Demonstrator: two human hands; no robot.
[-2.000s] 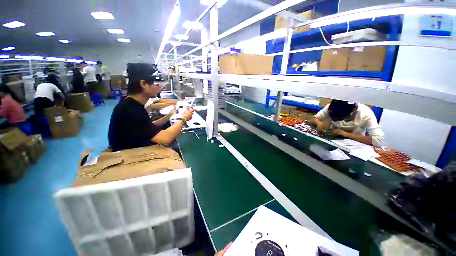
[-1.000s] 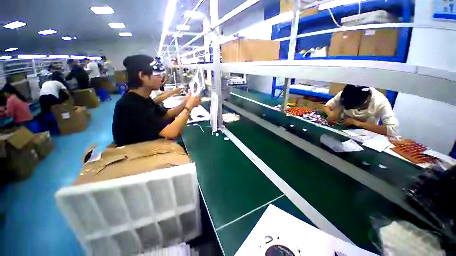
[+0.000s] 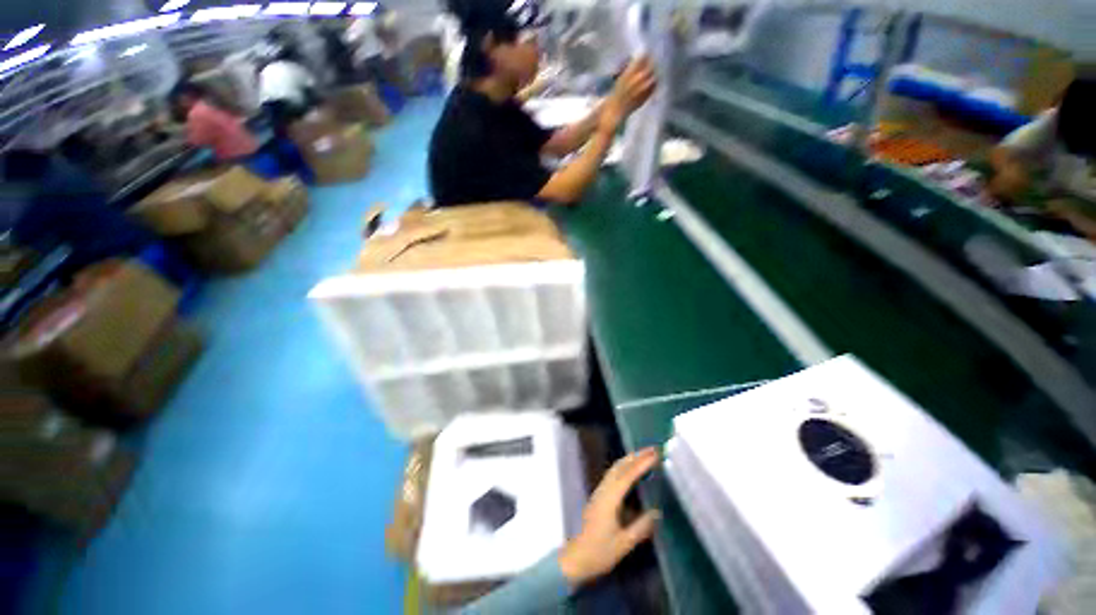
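A stack of white insert trays [image 3: 769,469] stands at the belt edge on the right. Its top insert holds a black round watch head [image 3: 837,451] and a black cable bundle [image 3: 949,565] in its opening. My left hand [image 3: 611,523] is bare and empty, fingers apart, between this stack and another stack of white inserts [image 3: 541,529] in a carton at lower centre. The carton stack's top insert has a hexagonal hole and a slot, both dark. My right hand is not in view.
A white compartment tray [image 3: 469,348] leans against a brown carton [image 3: 481,234] behind the carton stack. A person in black [image 3: 487,144] sits beyond it. The green bench [image 3: 685,288] runs ahead. Another person's arm shows at far right. Cartons [image 3: 108,336] stand on the blue floor at left.
The view has turned left and down. My left hand has come fully into view, along with the insert stack in the carton and more of the filled stack.
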